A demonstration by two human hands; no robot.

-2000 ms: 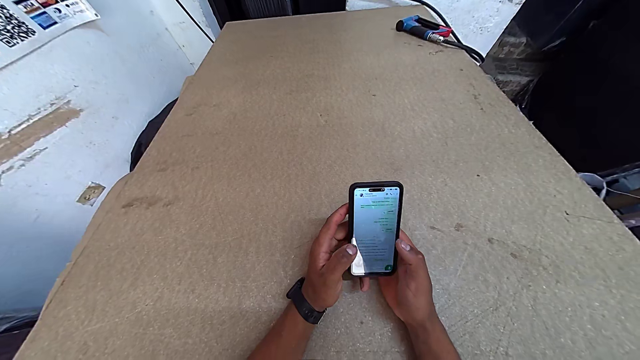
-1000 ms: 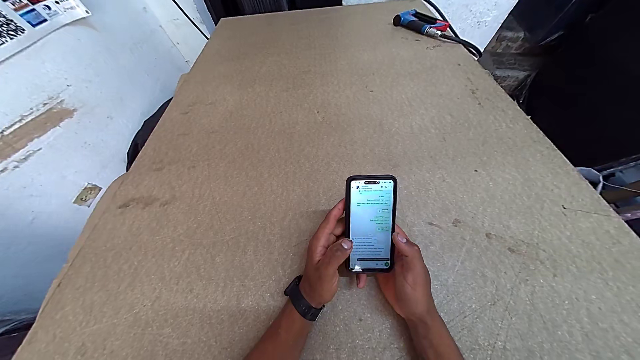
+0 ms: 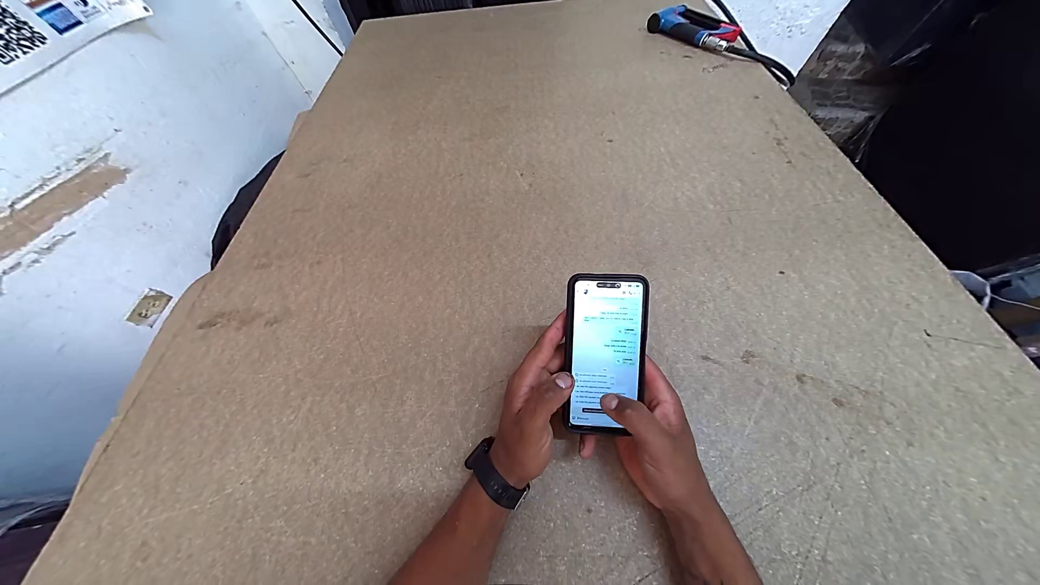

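A smartphone in a black case (image 3: pixel 607 349) is held upright between my two hands above the front part of a brown fibreboard tabletop (image 3: pixel 455 227). Its lit screen shows a message thread. My left hand (image 3: pixel 532 406) grips the phone's left side, thumb at the screen's edge, and a black watch (image 3: pixel 496 475) circles that wrist. Against the right side and lower end of the phone rests my right hand (image 3: pixel 660 439), its thumb lying over the lower screen. The fingers behind the phone are mostly hidden.
A blue and black air blow gun (image 3: pixel 691 26) with a red part and a dark hose (image 3: pixel 764 58) lies at the far right corner. On the left stands a white wall (image 3: pixel 179 138) with a printed poster (image 3: pixel 69 28). Dark plastic-covered things (image 3: pixel 853 81) sit beyond the right edge.
My right thumb has moved from the phone's right edge onto the lower part of the screen. The left hand keeps its hold.
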